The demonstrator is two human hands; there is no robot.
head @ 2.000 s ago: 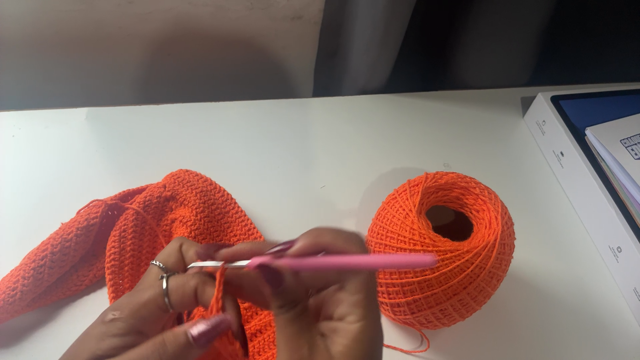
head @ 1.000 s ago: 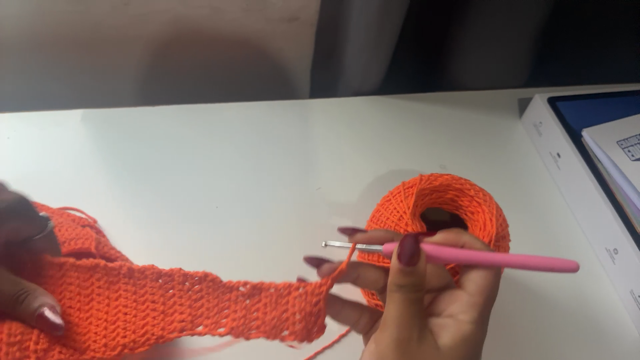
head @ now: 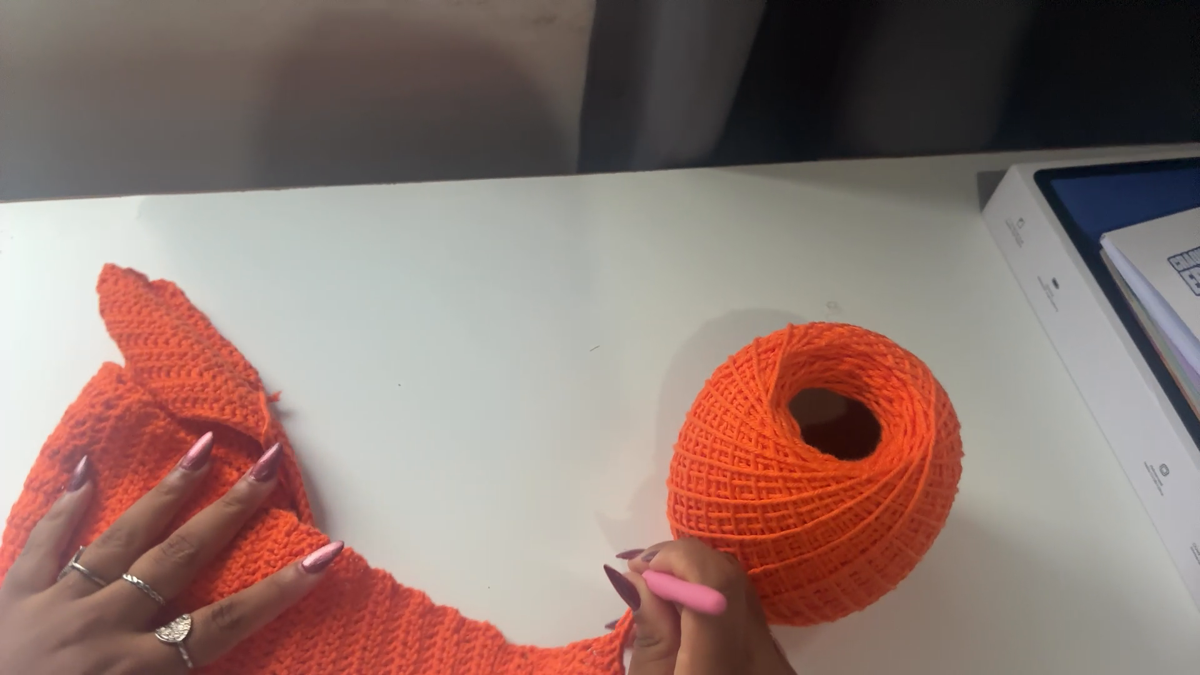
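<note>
My left hand (head: 155, 572), with rings on its fingers, lies spread flat on the orange crocheted fabric (head: 375, 609) at the lower left. The fabric runs along the bottom edge to my right hand (head: 698, 605), which holds a crochet hook by its pink handle (head: 686, 592); the hook's metal end is hidden by the fingers. A strand or corner of the fabric meets the right fingertips. Just above and right of that hand sits a large ball of orange yarn (head: 816, 478) with a hollow centre.
A white box (head: 1097, 394) stands at the right edge of the white table (head: 469, 328), with papers or a booklet (head: 1162, 272) bearing print on top. A wall (head: 281, 94) and a dark surface (head: 891, 75) lie behind the table.
My hands, earlier together at the work, are now apart. The left hand has flattened on the fabric. Since one second ago the right hand has moved down, and the fabric's upper end now lies farther up the table.
</note>
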